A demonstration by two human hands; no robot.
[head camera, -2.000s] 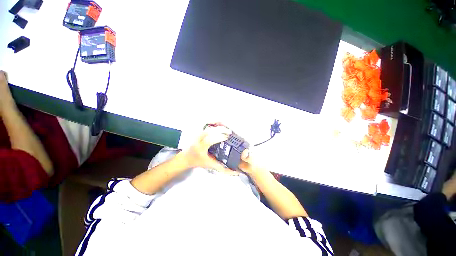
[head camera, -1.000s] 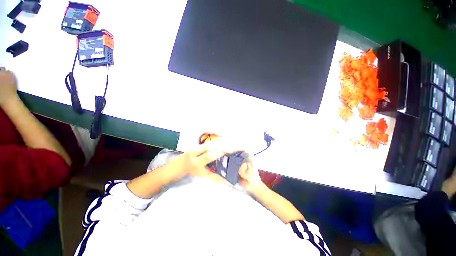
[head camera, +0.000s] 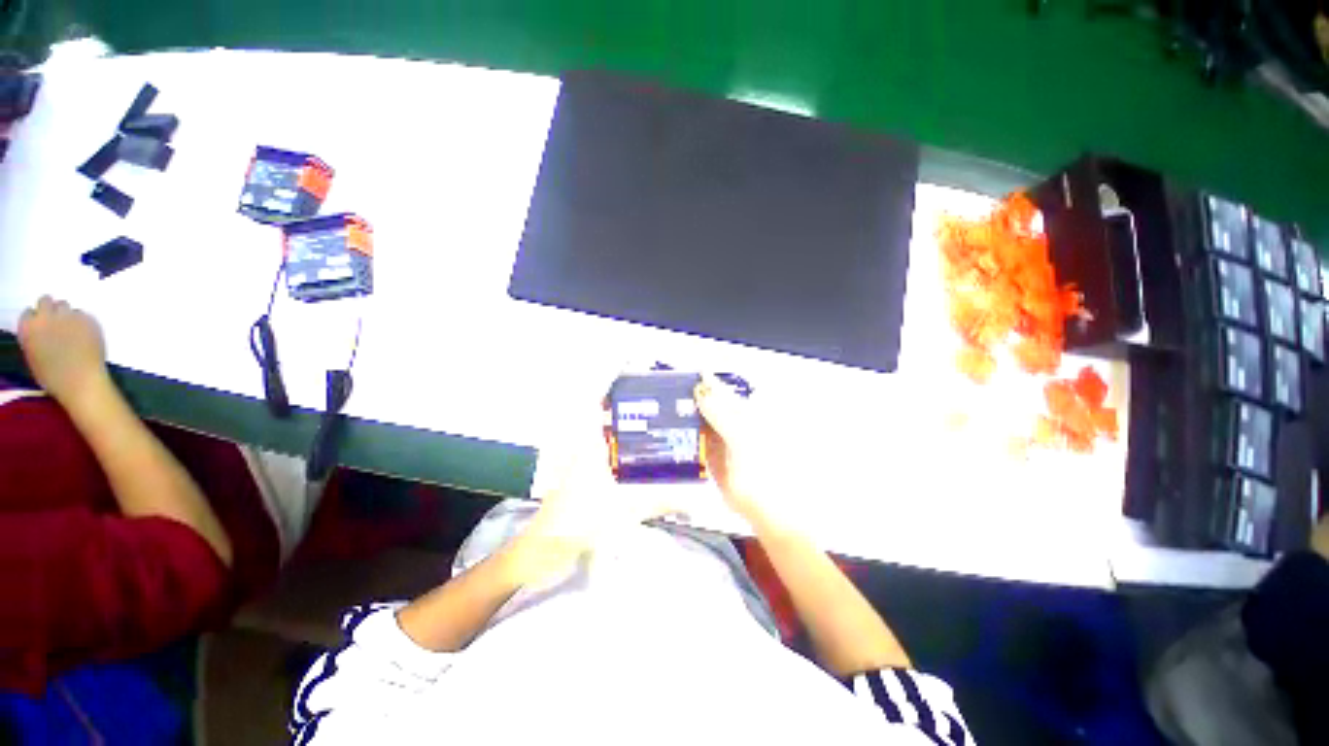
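Note:
A black controller unit (head camera: 657, 430) with a printed label facing up and orange at its left and right edges is in front of me, over the table's near edge. My right hand (head camera: 724, 445) is shut on its right side, with fingers at the upper right corner. My left hand (head camera: 566, 510) is at the unit's lower left, washed out by glare; its fingers and any grip are unclear. A short piece of black lead (head camera: 733, 383) shows behind the unit. Loose orange plastic pieces (head camera: 1006, 284) lie piled at the right.
A black mat (head camera: 714, 219) lies beyond the unit. Two fitted units (head camera: 328, 260) with cords stand at left, near loose black parts (head camera: 112, 257). A black open box (head camera: 1093, 255) and a neighbour's unit tray (head camera: 1239, 357) are at right. A neighbour's hand (head camera: 63, 344) rests at left.
The unit has turned so its label faces up, with orange showing at both sides. It sits slightly higher in view. The camera view has shifted, showing more of the far side.

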